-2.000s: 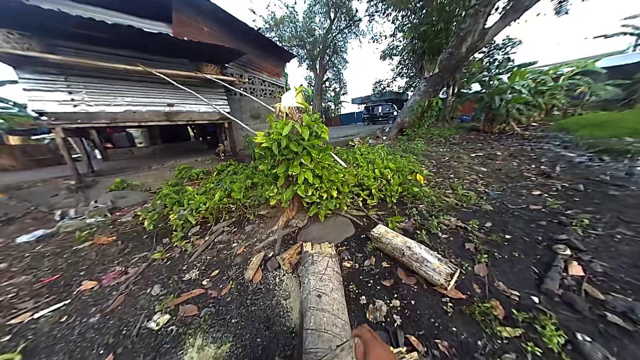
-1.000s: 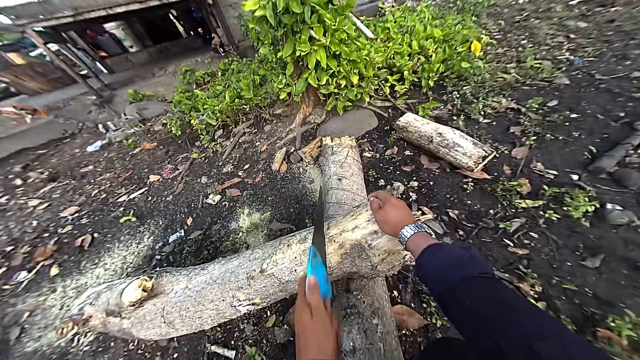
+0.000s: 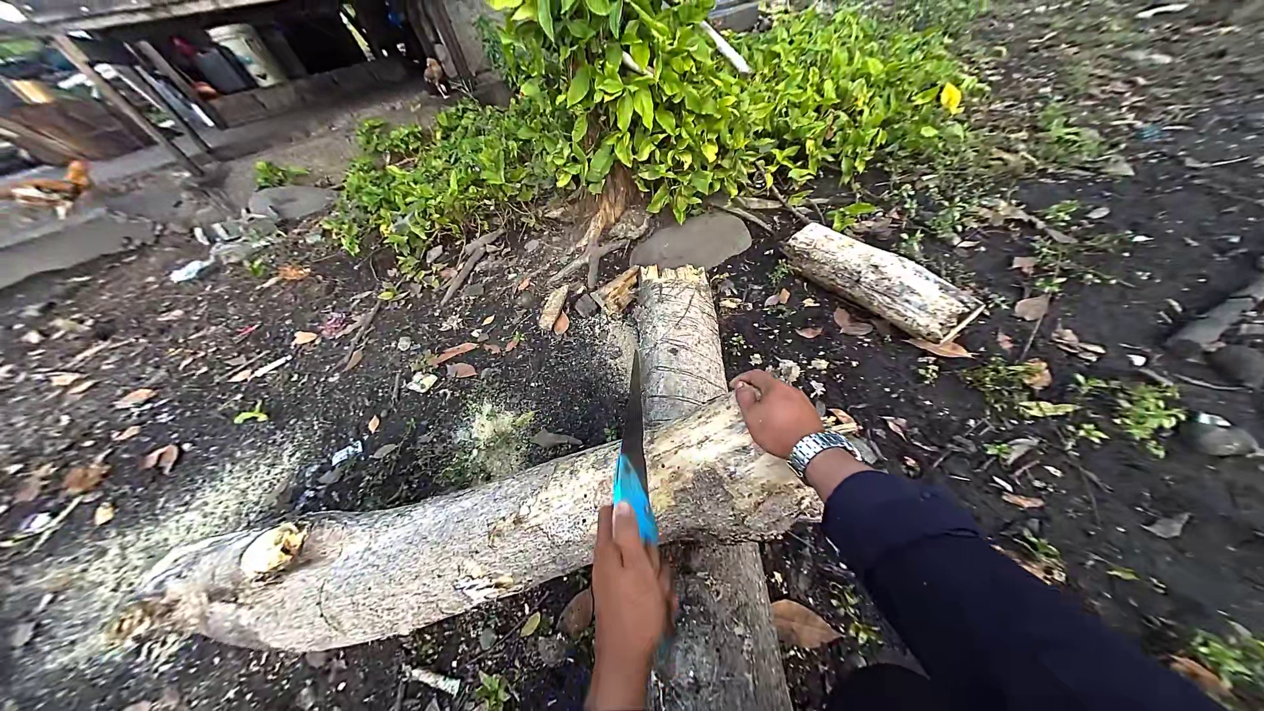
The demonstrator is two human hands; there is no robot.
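My left hand (image 3: 630,592) is closed around the blue handle (image 3: 635,494) of a handsaw. Its dark blade (image 3: 634,410) points away from me and stands over the upper edge of a thick, pale log (image 3: 425,563). My right hand (image 3: 775,413), with a metal-banded watch at the wrist, grips the right end of that log. The thick log lies crosswise on a straighter log (image 3: 681,341), which runs away from me along the ground. How deep the blade sits in the wood cannot be told.
A short cut log (image 3: 879,281) lies beyond at the right, near a flat stone (image 3: 696,240). Leafy plants (image 3: 632,109) grow around a stump. Sawdust (image 3: 197,528), dry leaves and wood chips (image 3: 617,292) litter the dark soil. A chicken (image 3: 49,190) is at the far left.
Two seconds ago only one hand showed at the bottom edge, and no crosswise log was in view. The view has tipped downward. Since one second ago, hands and saw look nearly the same.
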